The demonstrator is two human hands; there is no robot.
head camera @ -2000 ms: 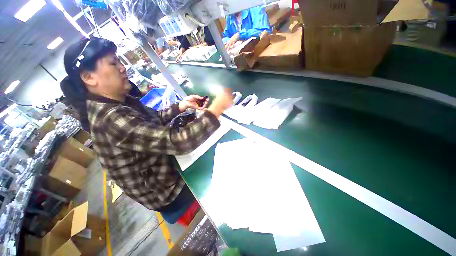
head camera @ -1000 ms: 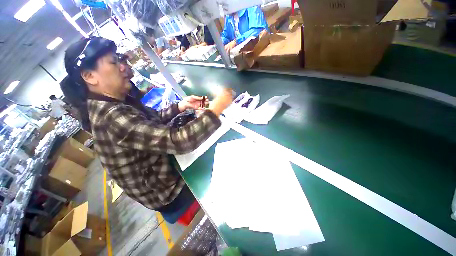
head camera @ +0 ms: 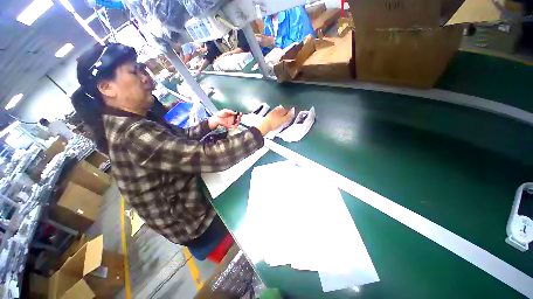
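Note:
Neither of my hands is in view. The stack of white wrapping sheets (head camera: 307,225) lies glaring and fanned on the near green surface. A white plastic unit (head camera: 522,219) with an oval loop and a rounded block lies on the green belt beyond the white strip, cut off by the right edge. White units on or in white sheets (head camera: 298,126) lie beyond the strip, by the neighbour's hand; how far they are wrapped is hard to tell.
A neighbour in a plaid shirt (head camera: 163,152) stands at the left, holding a small dark thing. A white sheet or board (head camera: 234,172) lies before them. Cardboard cartons (head camera: 403,49) stand behind the line, others on the floor. A person in blue (head camera: 289,29) is further back.
The white unit has come into view at the right edge. The white bundles beyond the strip have shifted left. The neighbour's hand has moved from above the strip onto the white things.

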